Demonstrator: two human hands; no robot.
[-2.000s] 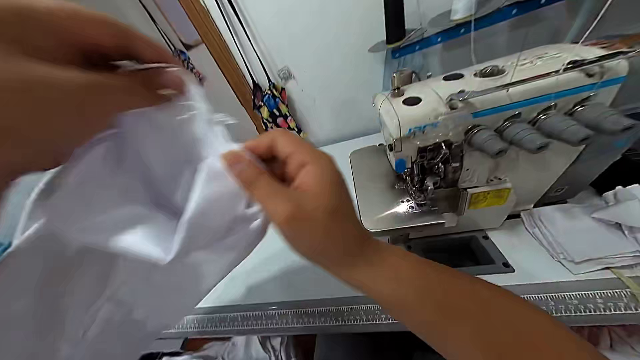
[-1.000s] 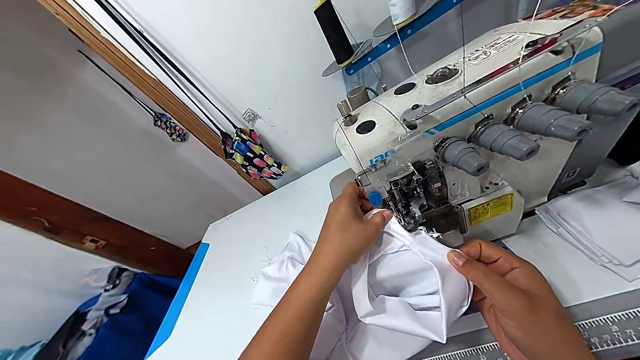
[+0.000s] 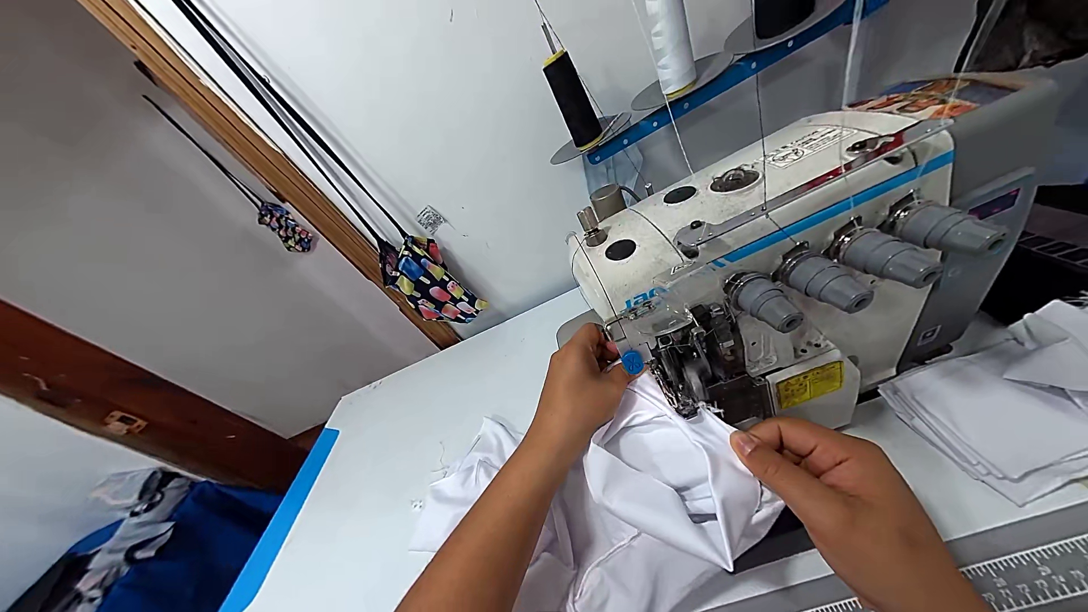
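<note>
White fabric (image 3: 671, 476) lies bunched on the table below the head of an overlock sewing machine (image 3: 765, 255), one edge at the presser foot (image 3: 680, 395). My left hand (image 3: 578, 382) is at the left of the needle area, by a round blue knob (image 3: 632, 362), its fingertips at the fabric's far edge and partly hidden. My right hand (image 3: 816, 476) pinches the near edge of the fabric between thumb and index finger, to the right of the presser foot.
Folded white fabric pieces (image 3: 994, 416) lie right of the machine. A ruler strip (image 3: 1028, 569) runs along the table's front edge. Thread cones (image 3: 573, 100) stand on a blue rack behind. A patterned pouch (image 3: 433, 280) hangs on the wall, and blue cloth (image 3: 195, 544) lies lower left.
Two seconds ago both hands held the fabric up left of the machine; since then it has come down to the presser foot. From one second ago, hands and fabric look nearly the same.
</note>
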